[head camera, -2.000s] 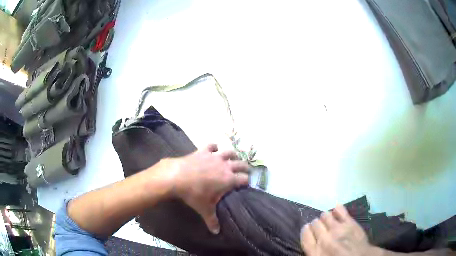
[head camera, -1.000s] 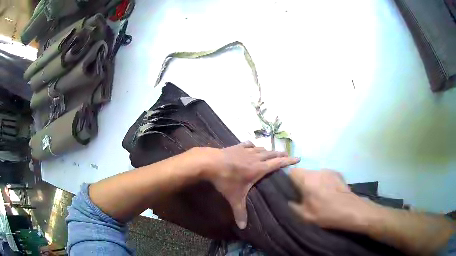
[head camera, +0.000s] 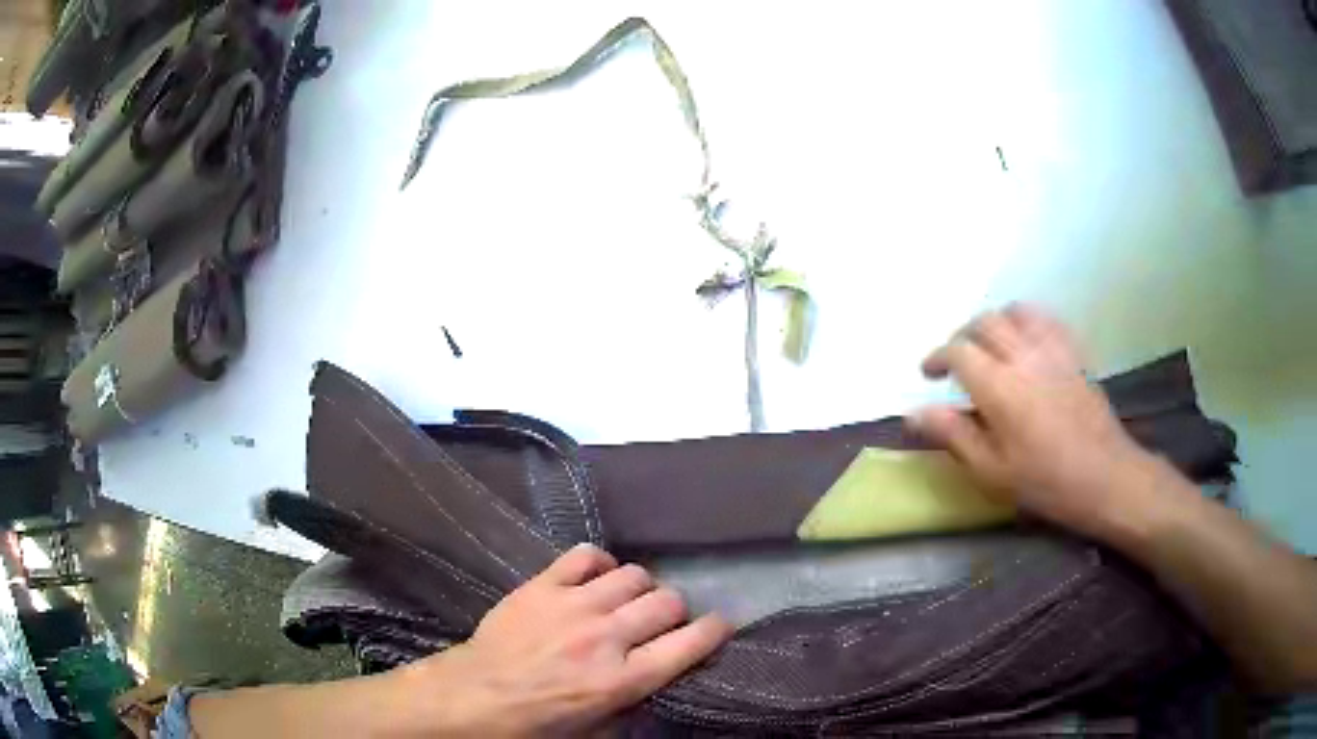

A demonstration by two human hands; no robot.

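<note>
Dark cut panels (head camera: 722,498) lie spread across the near side of the white table, with folded, layered pieces in front. A yellow-green piece (head camera: 903,494) lies on them, partly hidden by my right hand. My left hand (head camera: 592,650) grips the folded dark layers at the middle, fingers curled over them. My right hand (head camera: 1018,412) is blurred, over the right part of the panels beside the yellow-green piece, fingers apart; I see nothing held in it. A knotted pale tie strip (head camera: 751,267) lies loose behind the panels.
Grey-olive rolled bundles (head camera: 152,354) line the table's left edge, with a dark-handled tool (head camera: 306,58) beside them. Another stack of dark cloth (head camera: 1264,87) lies at the far right. A small dark scrap (head camera: 452,342) lies on the white table (head camera: 549,289).
The dark bundle has been opened out and spread sideways, uncovering the yellow-green piece. My left hand has moved down and left; my right hand has moved up and right. The view has shifted.
</note>
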